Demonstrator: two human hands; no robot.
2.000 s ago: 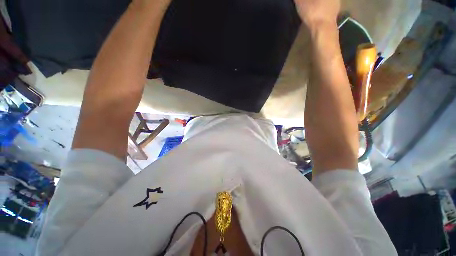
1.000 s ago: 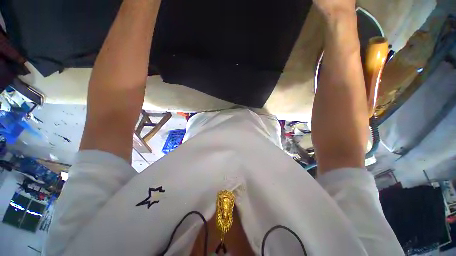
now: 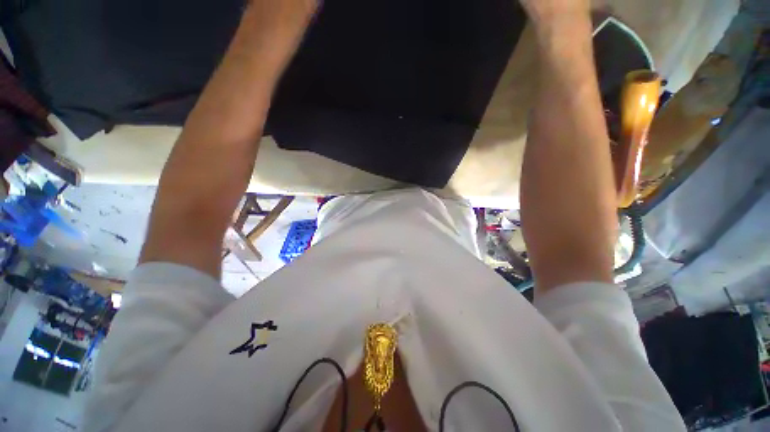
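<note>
A black garment panel (image 3: 388, 93) lies flat in front of me on the cream pressing table cover (image 3: 338, 173), its pointed corner near the table's front edge. My left hand (image 3: 295, 7) is at the top edge over the panel, mostly cut off. My right hand (image 3: 549, 7) is at the top edge near the panel's right side, its fingers out of the picture. I cannot tell whether either hand grips the fabric. The steam iron (image 3: 615, 55) stands right of my right forearm, its orange-yellow handle towards me.
More dark panels (image 3: 110, 59) lie at the left, with a maroon heap (image 3: 18, 114) at the far left. A brown stained board (image 3: 688, 126) and a dark green hose (image 3: 635, 240) are at the right. A blue basket (image 3: 297, 240) and a wooden stool (image 3: 257, 221) stand below.
My left hand and forearm have moved right over the panel since a second ago. My right hand has shifted slightly left. The iron shows in about the same place.
</note>
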